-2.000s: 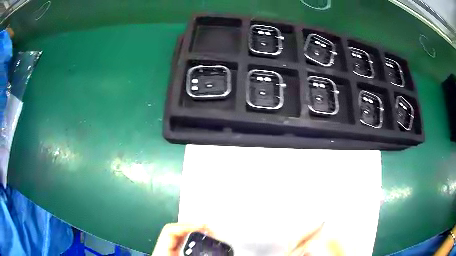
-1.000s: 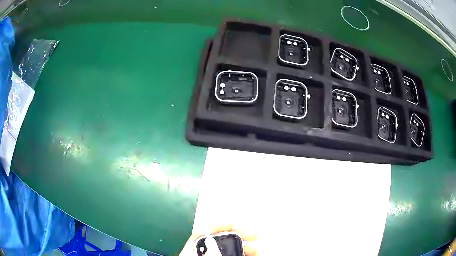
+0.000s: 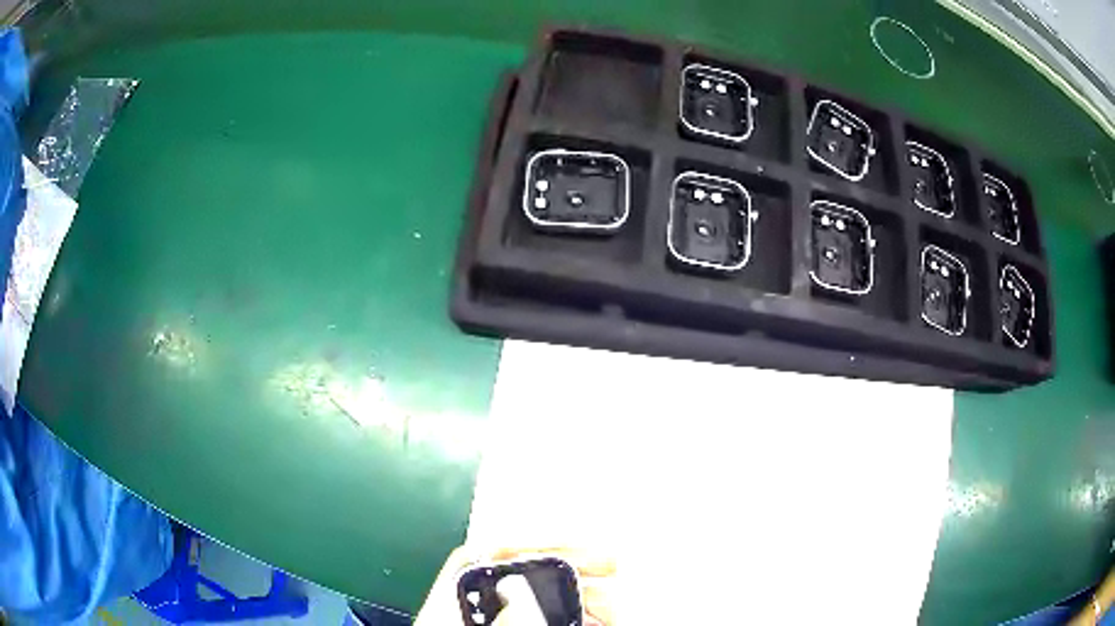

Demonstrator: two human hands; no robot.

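My left hand (image 3: 443, 602) is at the bottom edge, cut off by it, and holds a watch housing (image 3: 556, 589) with black inside and a bright rim. A pale blunt thing (image 3: 520, 602) lies over the housing; I cannot tell if it is a stick or a fingertip. Overexposed fingers show at the housing's right side; which hand they belong to is unclear. My right hand cannot be made out clearly. The white paper (image 3: 721, 477) lies beyond and right of the hand.
A black foam tray (image 3: 636, 324) stands behind the paper, with housings in its pockets; the back left pocket is empty. The green bench (image 3: 269, 245) has glare spots. Clear plastic and a white sheet (image 3: 43, 232) lie at far left, above blue cloth (image 3: 73, 514).
The tray and paper sit further right in view than two seconds ago. The right hand that was apart over the paper no longer shows there. The pale thing now overlaps the held housing.
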